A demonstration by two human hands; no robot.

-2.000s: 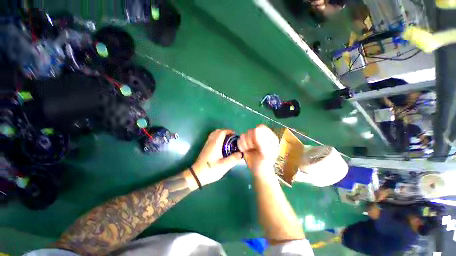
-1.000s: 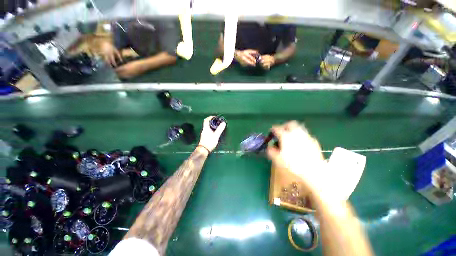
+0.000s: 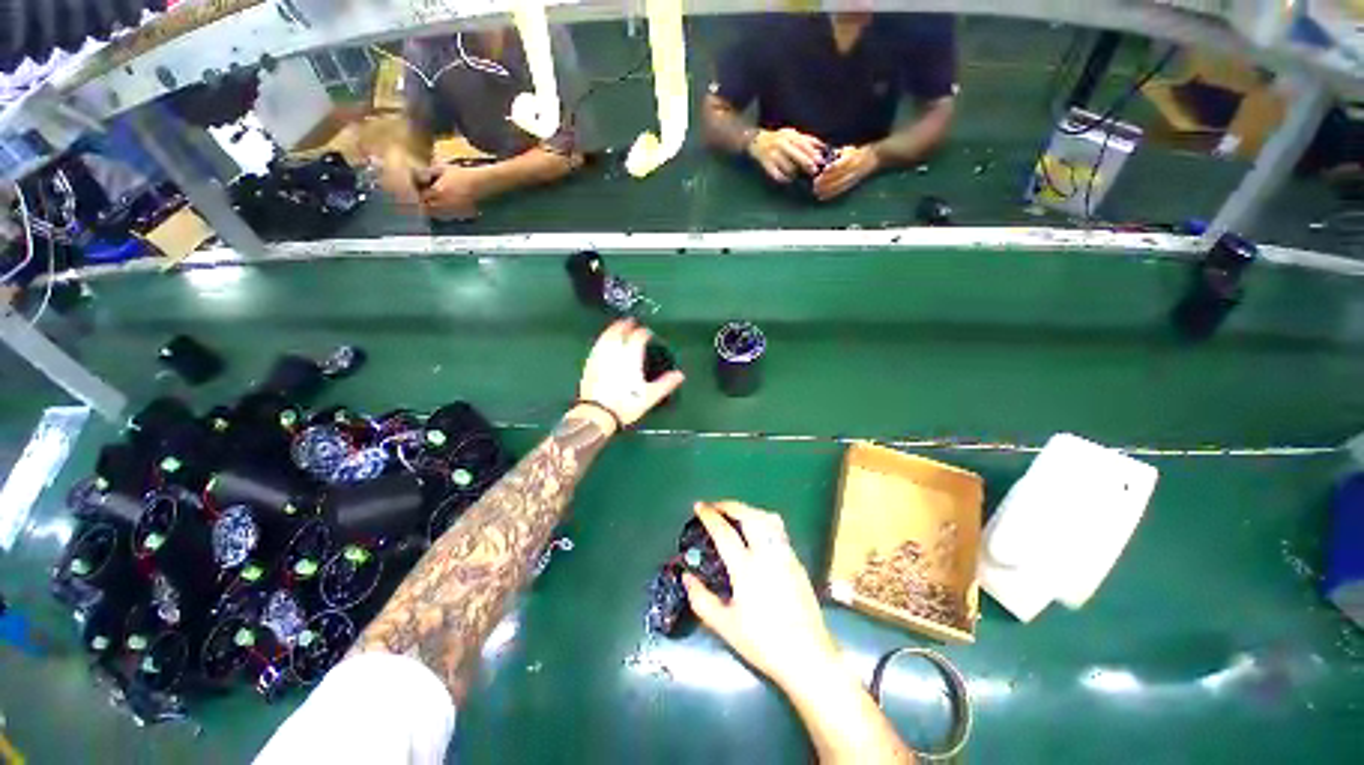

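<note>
My left hand (image 3: 621,374) reaches over the far strip of the green bench, its fingers around a black housing (image 3: 658,363) that is mostly hidden by the hand. My right hand (image 3: 748,575) is nearer me, left of the parts box, and grips another black housing (image 3: 708,550) with a green dot; its circuit board (image 3: 667,601) hangs at the left. A black unit (image 3: 739,359) stands upright on the far strip, right of my left hand, with its round top showing.
A pile of black housings (image 3: 374,505) and boards lies at left. A cardboard box (image 3: 847,523) of small coppery pieces, a white container (image 3: 1070,516) and a tan ring (image 3: 957,702) lie at right. Another housing (image 3: 587,275) lies on the far strip. Two people work opposite.
My right hand has moved from the far strip back towards me with a housing and board. A unit now stands upright on the far strip. My left hand is now over another housing.
</note>
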